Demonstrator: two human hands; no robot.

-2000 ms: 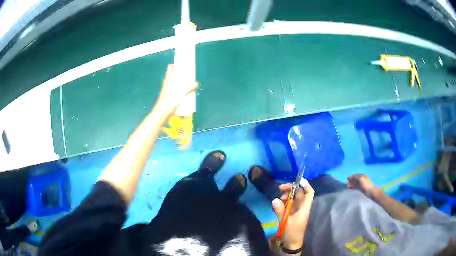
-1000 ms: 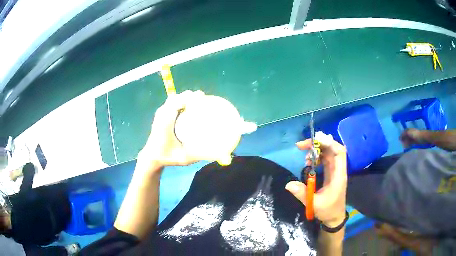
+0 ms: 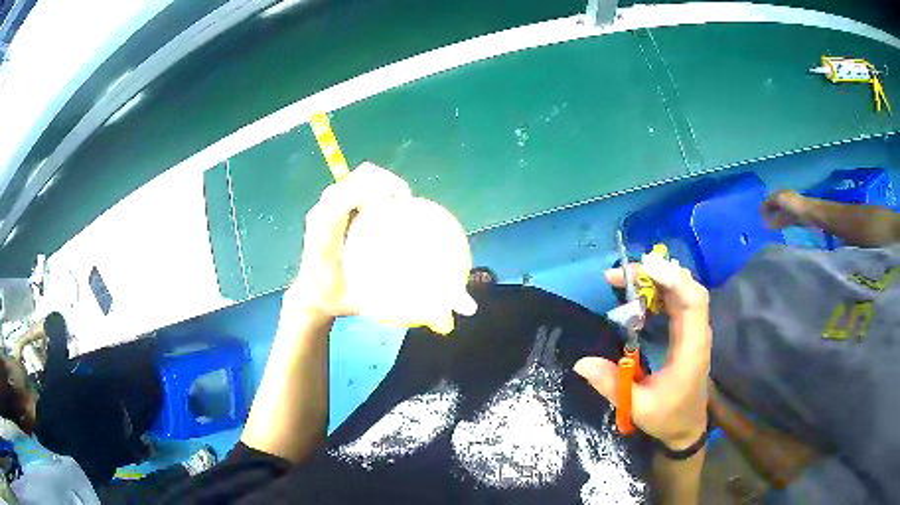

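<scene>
My left hand (image 3: 331,242) is closed on the caulking gun (image 3: 410,261), held up over my lap. Its white cartridge end is overexposed and faces the camera, and a yellow straight part sticks out behind my hand over the bench. The white nozzle (image 3: 464,302) shows small at the lower right of the cartridge. My right hand (image 3: 676,350) holds the scissors (image 3: 632,340) at the right, with one orange-red loop, one yellow loop and a thin blade pointing up. The scissors are apart from the gun.
The green bench (image 3: 523,128) with a white rail runs across the top. A second caulking gun (image 3: 849,70) lies at its far right. Blue stools (image 3: 706,227) stand below the bench edge. A person in a grey shirt (image 3: 799,340) is close on my right. Another person is at the far left.
The gun has gone from over the bench to over my lap, its cartridge end turned towards the camera. The right hand with the scissors has risen and moved right. The view has shifted.
</scene>
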